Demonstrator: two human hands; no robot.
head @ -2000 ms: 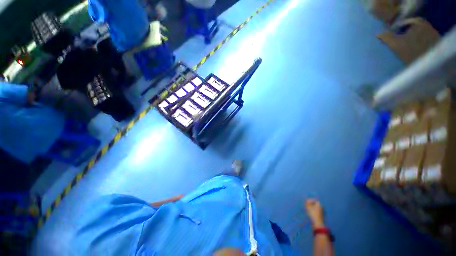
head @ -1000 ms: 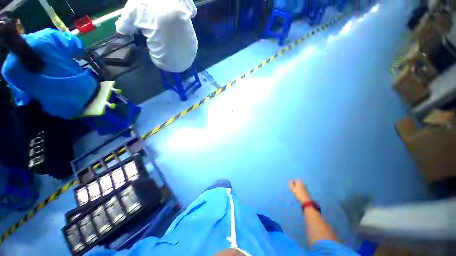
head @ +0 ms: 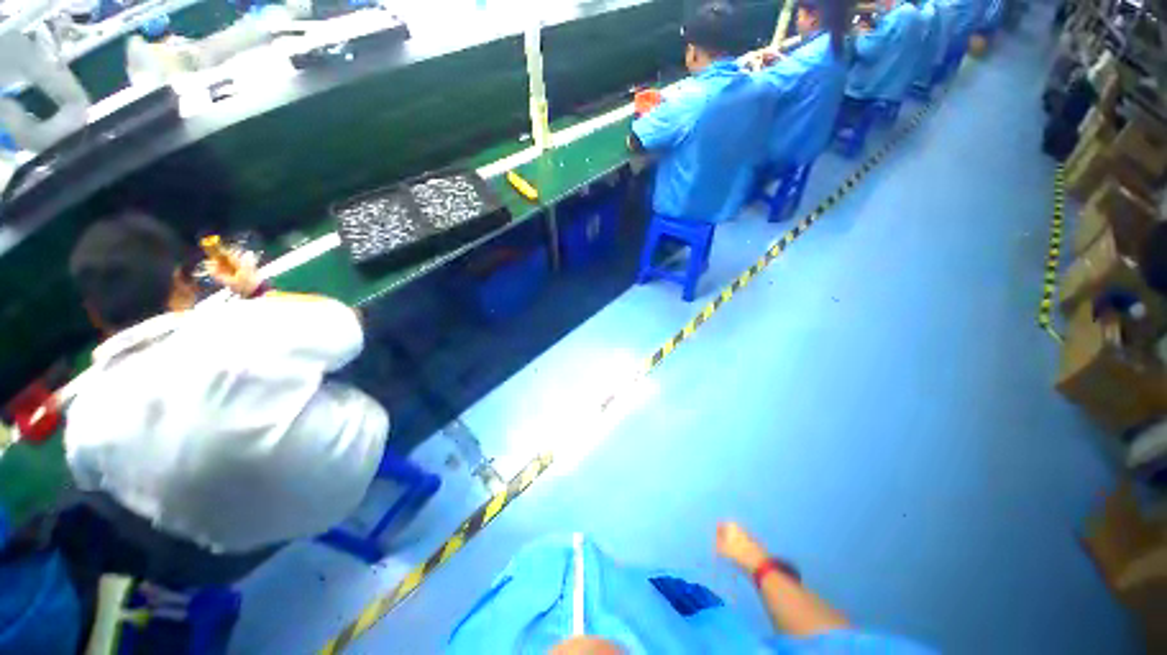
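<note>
My right hand (head: 742, 548) shows low in the view, right of my blue smock (head: 544, 595), over the blue floor. It is small and slightly blurred, with a red band at the wrist. Its fingers look curled, but I cannot tell whether they are fully closed. No object shows in it. My left hand is not in view. The green-matted bench (head: 563, 173) runs along the left, out of reach of my right hand. A black tray of small parts (head: 416, 220) lies on it, with an orange-yellow tool (head: 522, 187) to its right.
A person in white (head: 230, 422) sits at the left on a blue stool (head: 384, 505). Several people in blue sit farther along the bench, one on a blue stool (head: 676, 256). Yellow-black floor tape (head: 717, 307) runs beside them. Brown cartons (head: 1103, 352) stand along the right.
The view has moved forward along the aisle. The cart with phone trays has left the picture, and the bench and more seated people have come into view. My right hand stays low at the right.
</note>
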